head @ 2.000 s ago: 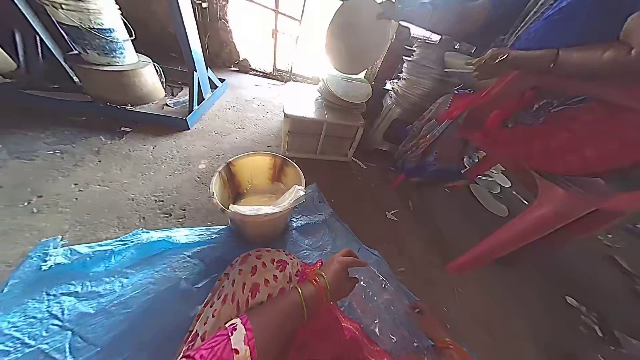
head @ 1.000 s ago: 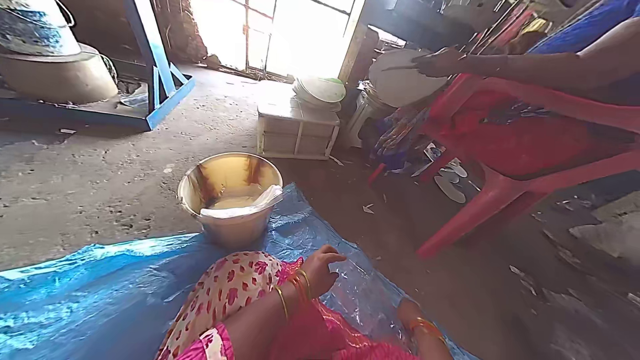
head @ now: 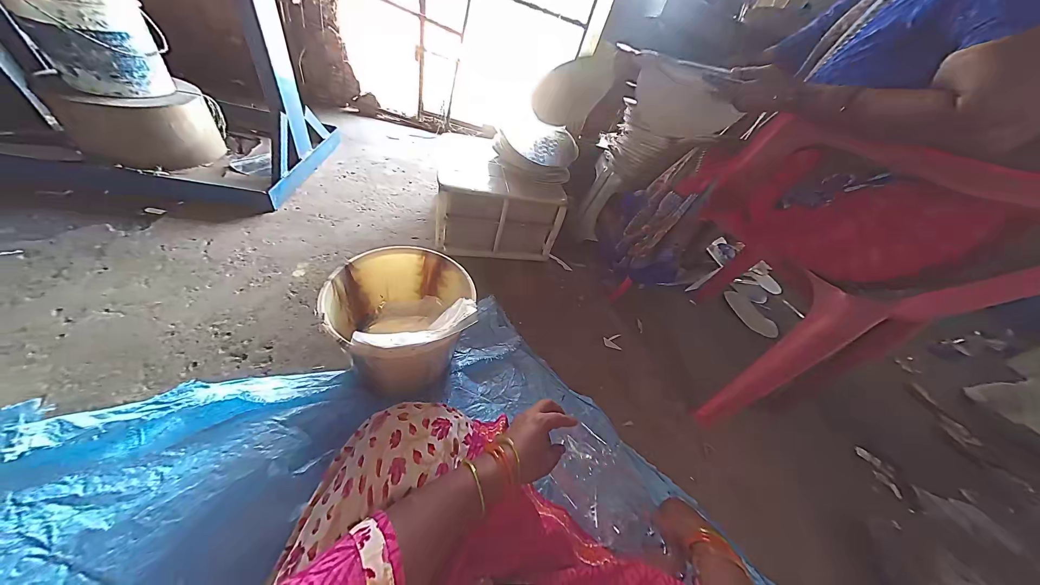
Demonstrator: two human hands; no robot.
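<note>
My left hand, with bangles at the wrist, is over my patterned clothing at the edge of a blue plastic sheet. Its fingers are apart and loosely bent, with nothing in them. Low at the right, my right hand is down on the sheet's right edge; its fingers are blurred and their state is unclear. In front of my knee stands a yellowish bucket, stained brown inside, with a folded whitish cloth or plastic piece over its near rim. Neither hand touches the bucket.
A small white stool bears a stack of pale round plates. At the right, a person's hand holds a pale flat piece near a red plastic chair. A blue metal frame stands left. Scraps lie on the floor.
The other person's hand has moved, and the pale disc it held up one second ago is now tilted differently or replaced by another piece. My hands have barely moved. The view has shifted slightly.
</note>
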